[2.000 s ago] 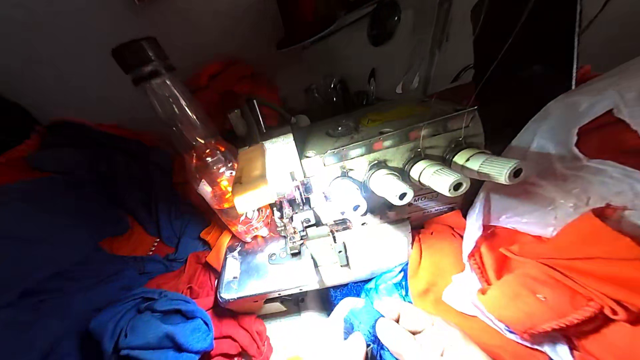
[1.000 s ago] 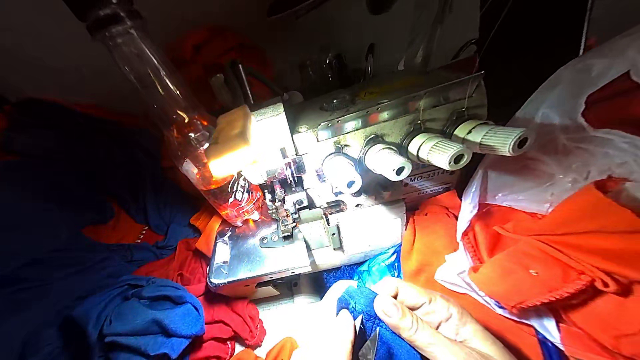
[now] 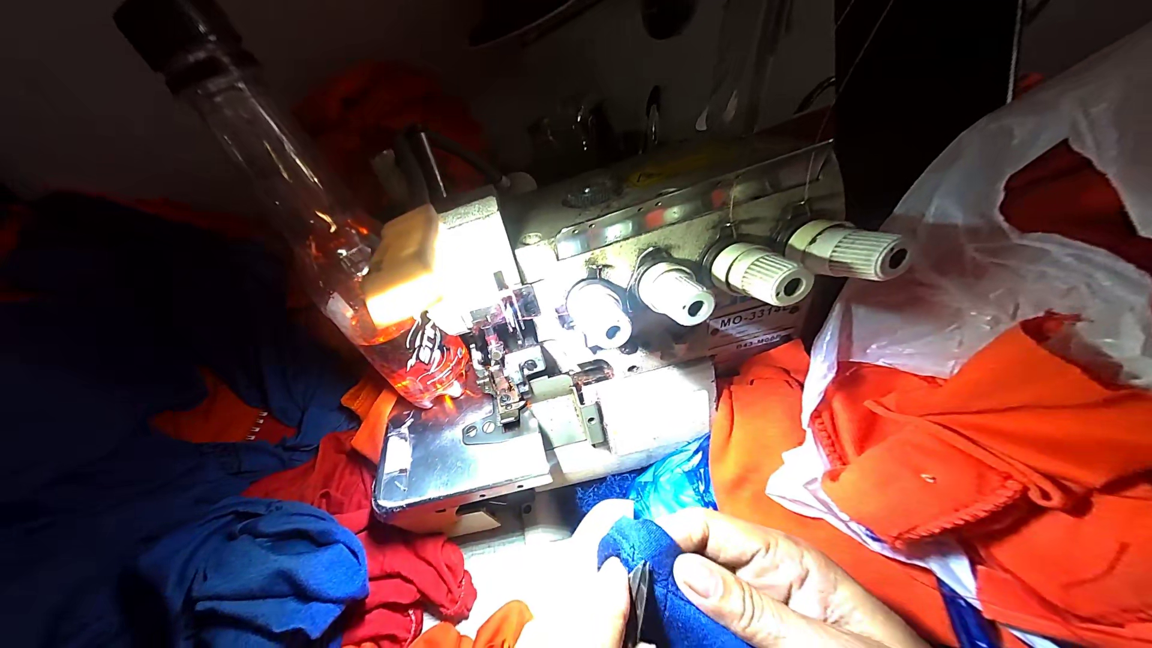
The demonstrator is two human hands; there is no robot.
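Note:
Below the overlock sewing machine (image 3: pixel 648 414), my two hands meet at a piece of blue fabric (image 3: pixel 661 576). My right hand (image 3: pixel 774 576) pinches its upper right edge between thumb and fingers. Bright light washes out my left hand (image 3: pixel 585 585), which grips the left side of the same fabric. A small pointed metal tool (image 3: pixel 640 594), perhaps thread snips, lies against the cloth beside my left hand; its handle is hidden. The machine's metal work plate (image 3: pixel 459 459) and presser foot (image 3: pixel 507 396) are just above my hands, with no fabric under the foot.
A clear bottle with red liquid (image 3: pixel 396 351) leans left of the machine head. Blue cloth (image 3: pixel 270 558) and red cloth (image 3: pixel 414 576) are heaped at left. Orange fabric (image 3: pixel 936 450) and a translucent plastic bag (image 3: pixel 954 234) are at right. Tension dials (image 3: pixel 765 273) line the machine front.
The pointed metal tool shows more clearly between my hands than one second ago; it is not discernible two seconds ago. Both hands stay at the blue fabric.

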